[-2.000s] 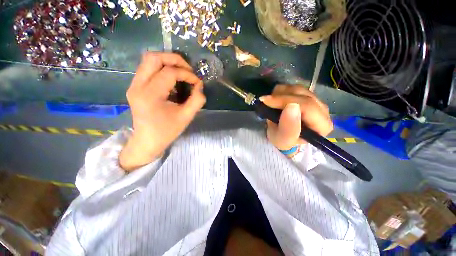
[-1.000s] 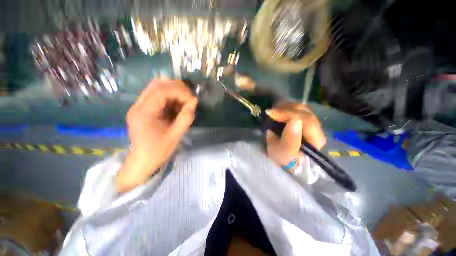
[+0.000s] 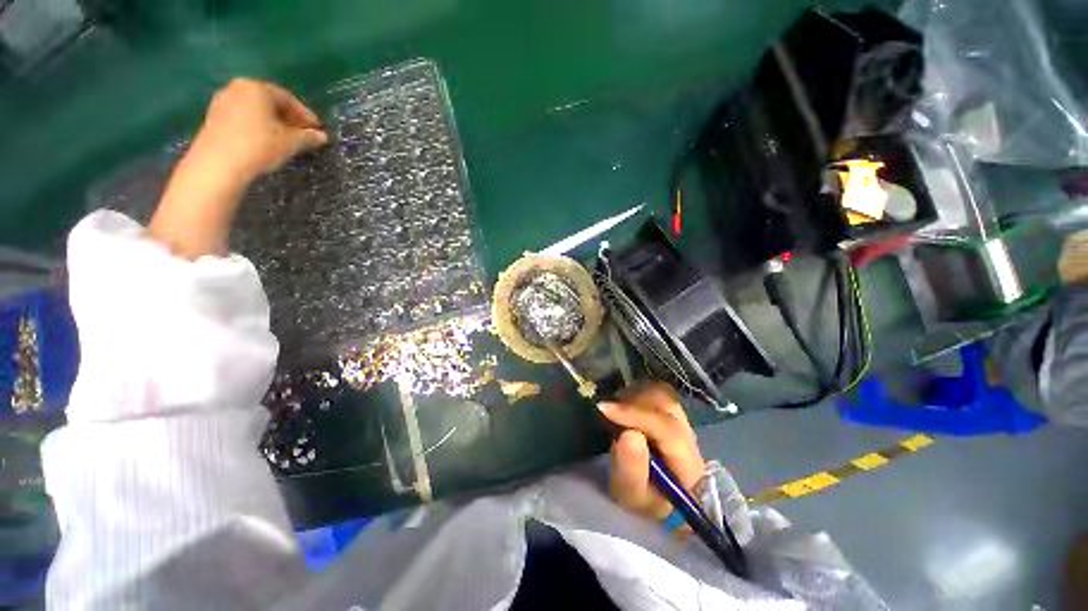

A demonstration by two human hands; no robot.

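Note:
My right hand (image 3: 654,451) holds the black soldering iron (image 3: 696,506) near the bench's front edge. The iron's metal shaft points up and left, and its tip is at the metal wool (image 3: 551,307) inside the tan ring holder (image 3: 510,278). My left hand (image 3: 254,125) is stretched out over the upper part of the clear blister tray (image 3: 400,197), fingertips together. Whether a small part is between those fingers is too small to tell. A pile of white-gold parts (image 3: 420,360) lies along the tray's near edge. Dark reddish components (image 3: 286,448) lie left of it.
The fume fan (image 3: 686,313) stands right of the ring. A long thin silver pointed thing (image 3: 597,228) lies behind the ring. The black soldering station (image 3: 764,179) with cables is further right. A blue thing (image 3: 943,396) and yellow-black floor tape (image 3: 835,475) show beyond the bench edge.
My left hand has moved from the work spot at the front out over the blister tray. The iron's tip has moved from the work spot to the metal wool. The view has shifted to show more bench.

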